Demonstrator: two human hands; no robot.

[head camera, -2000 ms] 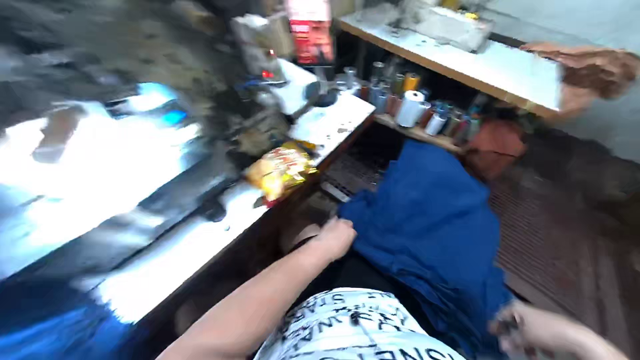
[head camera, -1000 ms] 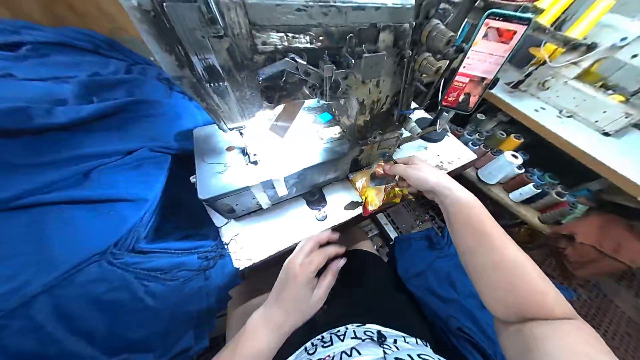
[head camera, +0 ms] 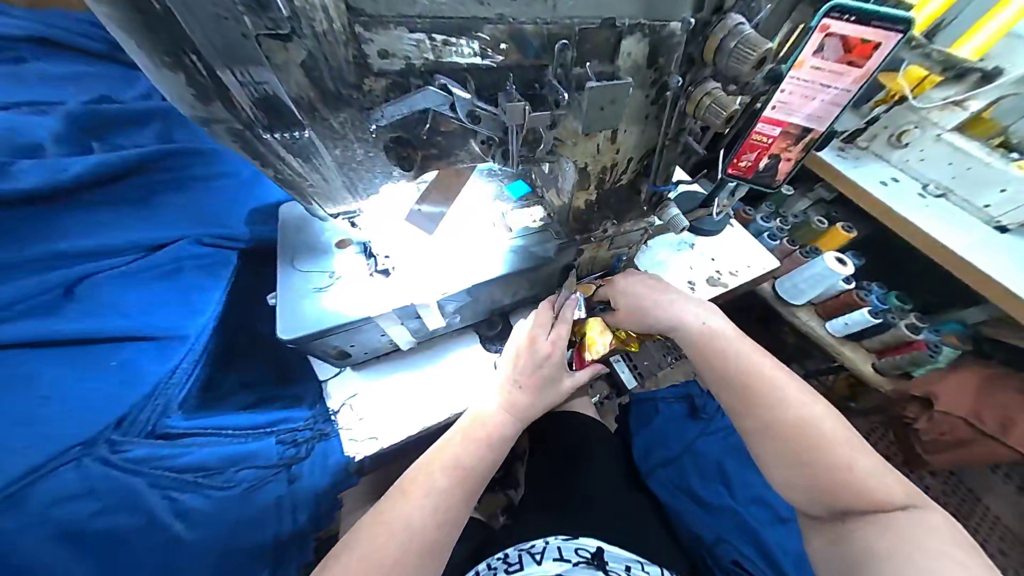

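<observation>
A yellow and red foil snack packet [head camera: 598,339] lies between my two hands at the front edge of the sewing machine's bed. My left hand [head camera: 540,360] is against its left side, with the thumb below it and a small metal blade-like piece near the fingertips. My right hand [head camera: 642,302] is at the packet's upper right, its fingertips curled at the opening and partly hidden. Right behind both hands stands a worn industrial sewing machine [head camera: 480,120], its lamp brightly lighting the metal bed [head camera: 448,280].
Blue fabric [head camera: 120,280] is heaped on the left; more blue cloth [head camera: 704,472] lies by my right thigh. A phone [head camera: 816,96] in a holder stands at the right of the machine. Thread spools [head camera: 814,278] fill a shelf below a second white table [head camera: 920,192].
My right hand has left the blue cloth for the foil packet. My left hand has moved from my lap up to the packet. The view has swung left.
</observation>
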